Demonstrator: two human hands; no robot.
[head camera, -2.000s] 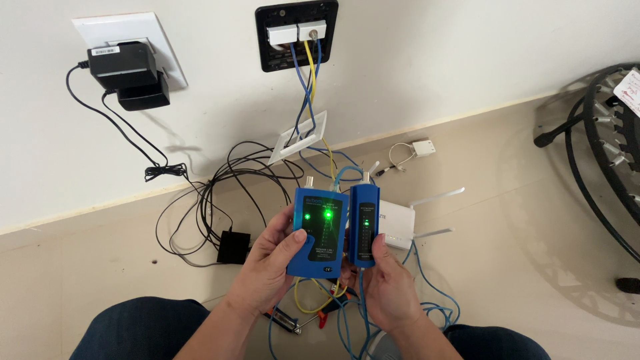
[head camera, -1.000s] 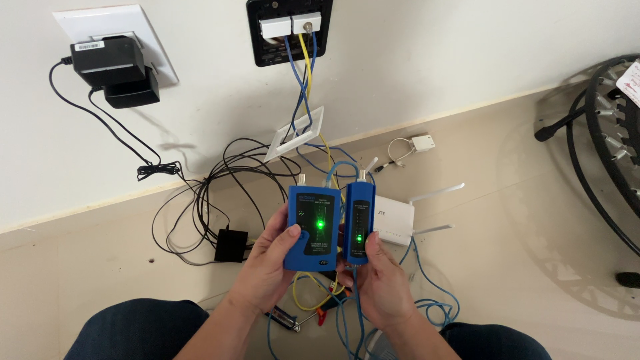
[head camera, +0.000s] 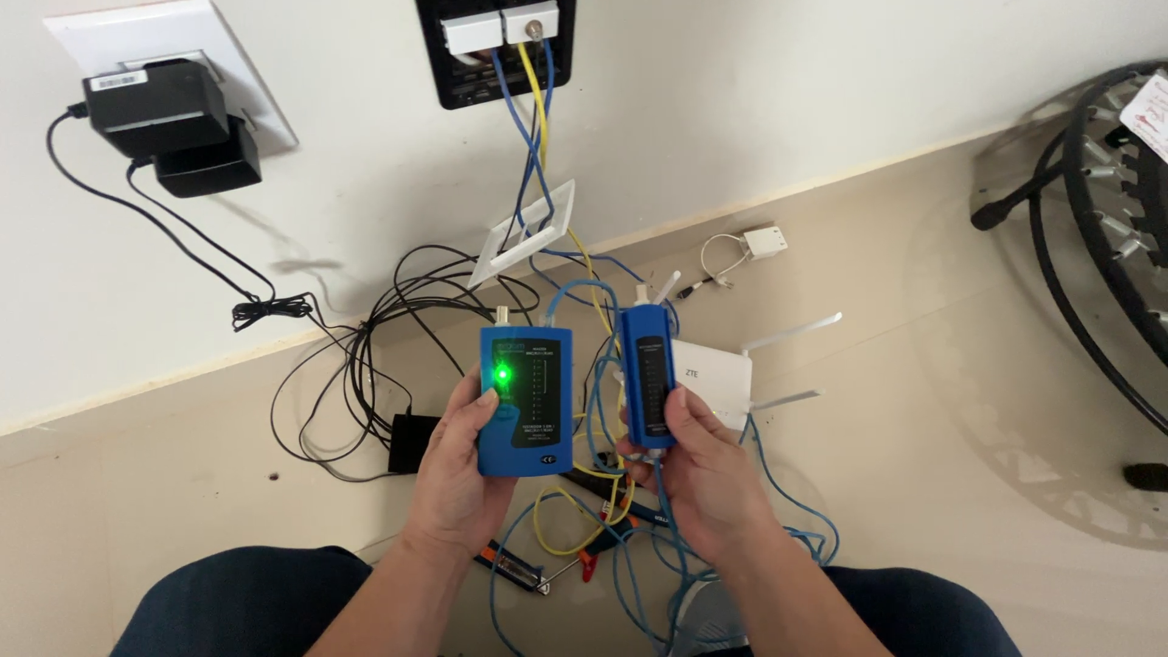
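My left hand (head camera: 461, 465) grips the main unit of a blue network cable tester (head camera: 526, 401), its thumb on the left edge just below a lit green light. My right hand (head camera: 707, 465) holds the narrower blue remote unit (head camera: 648, 379) upright beside it, the two apart. A light-blue network cable (head camera: 584, 285) is plugged into the top of the main unit and loops toward the remote. Another blue cable (head camera: 664, 502) leaves the remote's bottom end. No lights show on the remote's row.
Behind are a white router (head camera: 714, 374), a loose wall plate (head camera: 525, 237), an open wall box (head camera: 557, 68) with cables, and black power adapters (head camera: 157, 108). Tangled black cables (head camera: 365, 365), a screwdriver (head camera: 593, 547) and a utility knife (head camera: 513, 568) lie on the floor. A mini trampoline (head camera: 1086, 182) stands right.
The tester's lights have changed: earlier frames show a green light in the main unit's row and one on the remote; now only the main unit's upper left light glows. Both hands keep their hold.
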